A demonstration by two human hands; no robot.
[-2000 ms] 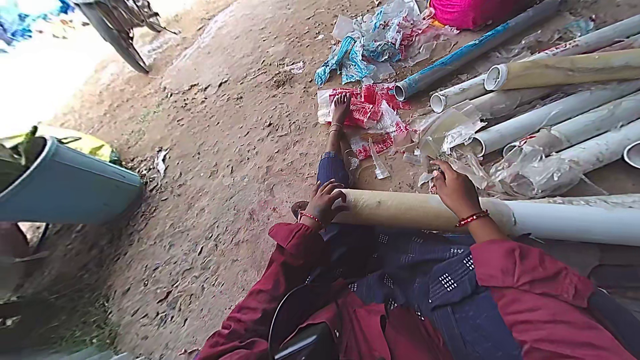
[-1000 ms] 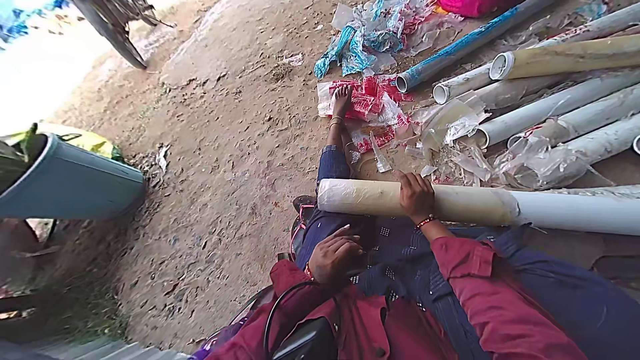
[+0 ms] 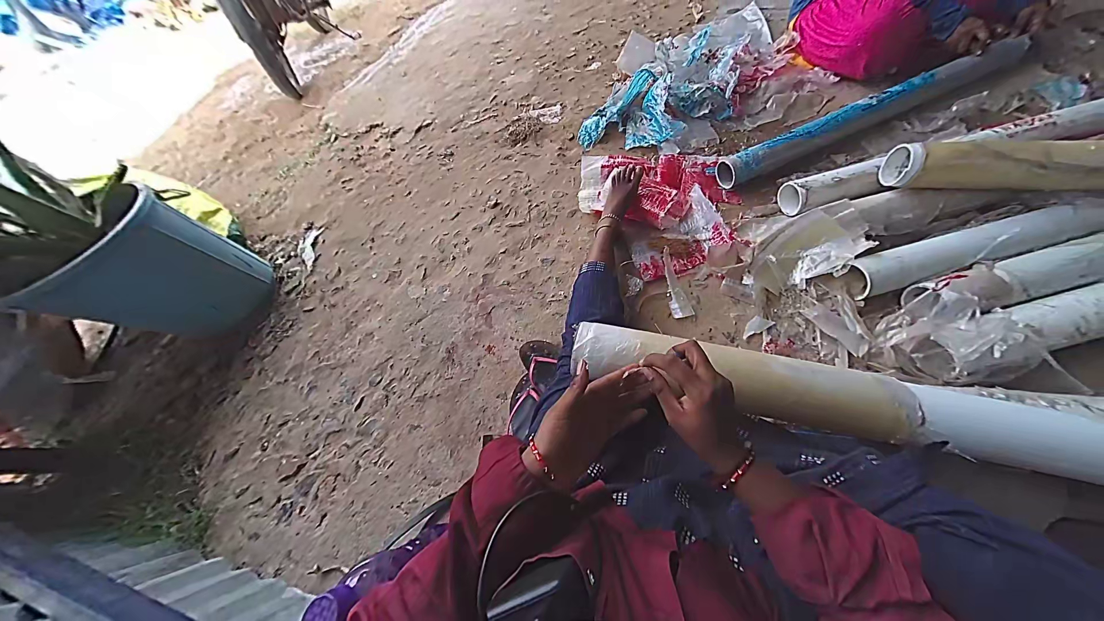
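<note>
A white plastic pipe [image 3: 1018,431] lies across my lap, with a yellowish wrap or layer [image 3: 811,395] around its left part and a whitish end [image 3: 599,347]. My left hand [image 3: 595,414] is at the near side of the pipe by that end, its fingers meeting those of my right hand. My right hand [image 3: 694,401] lies against the wrapped part with bent fingers. Whether something small is between the fingertips cannot be told. A bare foot [image 3: 621,185] rests on red and white plastic film [image 3: 668,203] beyond the pipe.
Several pipes [image 3: 975,246] lie at the right, among torn clear plastic [image 3: 949,332]. A blue-stained pipe [image 3: 871,108] lies near another person's hands [image 3: 970,34]. Blue and clear scraps [image 3: 681,86] lie on the ground. A grey-blue tub [image 3: 164,267] with leaves is at the left, a wheel [image 3: 263,47] at the top.
My hands were apart on the pipe, then my left hand came off it toward my lap. Now both hands meet at the pipe's near side. Another person's hands have come into view at top right.
</note>
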